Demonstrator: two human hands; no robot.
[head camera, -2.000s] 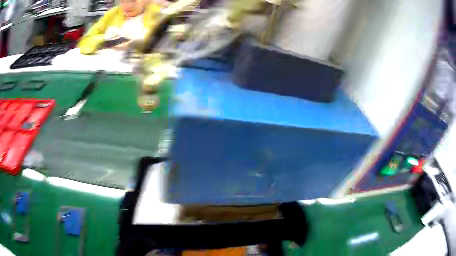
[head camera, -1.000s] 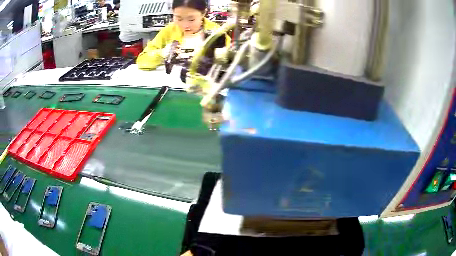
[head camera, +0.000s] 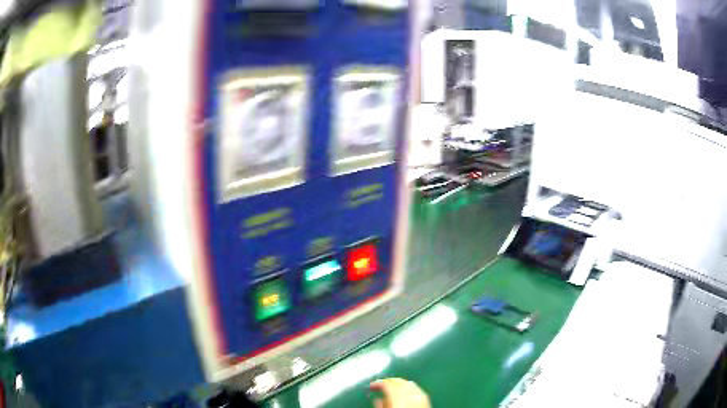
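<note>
A phone middle frame (head camera: 504, 312) lies on the green work surface, right of centre, with a blue patch at its left end and an open middle. A bare hand, which looks like my right hand (head camera: 401, 394), is cut off by the bottom edge, left of and nearer than the frame and not touching it. Only part of its fingers shows, so its hold cannot be told. My left hand is not in view.
The blurred control panel (head camera: 307, 191) stands close at left centre, with two green switches and one red switch lit. The blue press housing (head camera: 104, 343) is at lower left. A dark belt runs behind the green surface. A white bench edge (head camera: 606, 335) is at right.
The view has swung right, from the press and the red tray to the control panel and the work surface beyond it. The fingers at the bottom now show.
</note>
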